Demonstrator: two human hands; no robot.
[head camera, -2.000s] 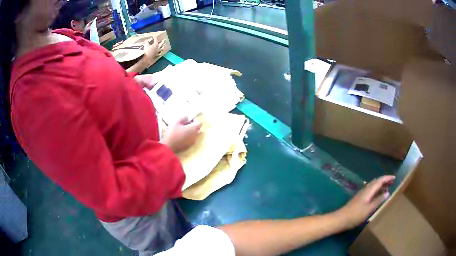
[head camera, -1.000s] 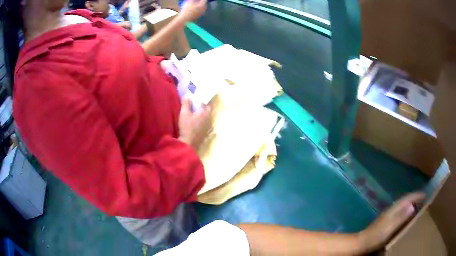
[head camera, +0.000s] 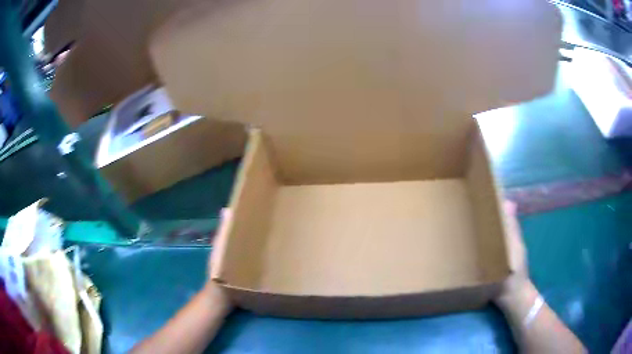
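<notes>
An open brown mailer box (head camera: 374, 238) stands in front of me on the green bench, with nothing inside. Its tall rounded lid (head camera: 360, 76) stands up at the back. My left hand (head camera: 220, 259) is pressed against the box's left side wall, its fingers partly hidden behind the cardboard. My right hand (head camera: 515, 259) holds the right side wall, with a pale band at the wrist. The box is held between both hands.
A second open box (head camera: 183, 155) with white foam, a printed sheet and a small brown carton stands back left beside a green post (head camera: 52, 131). Yellowish paper (head camera: 52, 276) and a red sleeve (head camera: 21, 321) are at lower left. A white block (head camera: 601, 90) lies on the belt at right.
The view has swung right from the person in red to the open empty box. My right hand has come into view on it, and my left hand is now on its left wall.
</notes>
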